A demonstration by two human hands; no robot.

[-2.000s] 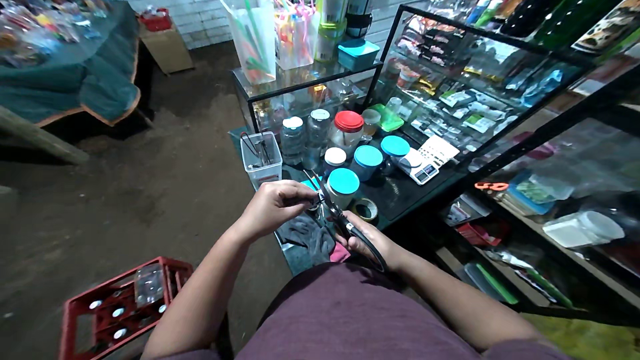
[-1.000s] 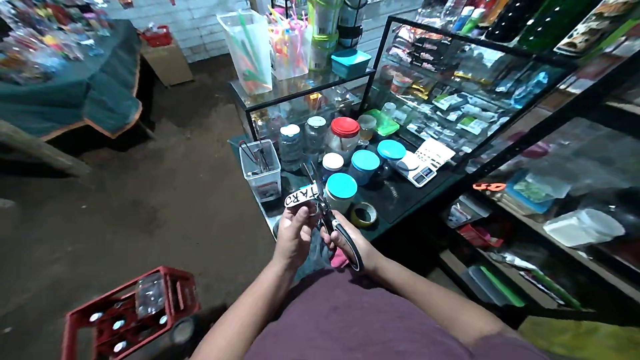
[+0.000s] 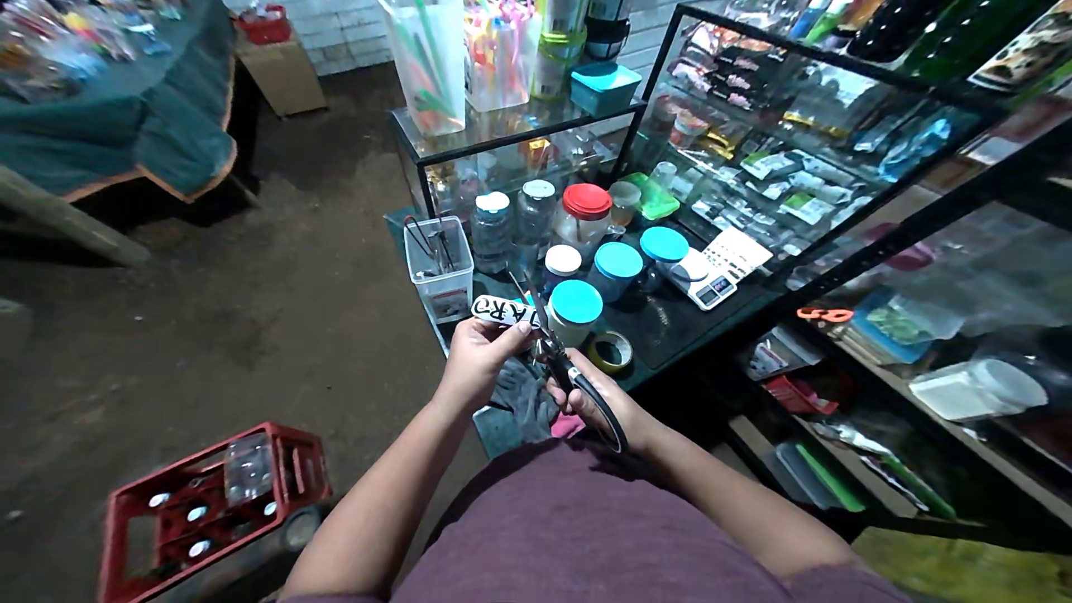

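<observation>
My left hand (image 3: 479, 358) pinches a small white lettered strip (image 3: 502, 311) with rounded ends between thumb and fingers. My right hand (image 3: 599, 398) is around the handles of black-handled scissors (image 3: 553, 352), whose blades point up and away. The blades pass close to the right end of the strip; whether they touch it cannot be made out. Just beyond my hands stands a jar with a turquoise lid (image 3: 575, 302). A roll of tape (image 3: 610, 352) lies right of it. A dark grey cloth (image 3: 521, 398) hangs at the counter edge below my hands, partly hidden.
Several lidded jars, one with a red lid (image 3: 587, 202), stand on the counter beside a digital scale (image 3: 712, 283). A clear plastic bin (image 3: 440, 272) holds tools at the left edge. Glass shelving (image 3: 754, 134) rises behind. A red bottle crate (image 3: 213, 511) sits on the floor at lower left.
The lettered strip, hard to make out two seconds ago, now shows above my left fingers. It has turned and sits lower against the scissors than a second ago. The scissors stay in my right hand.
</observation>
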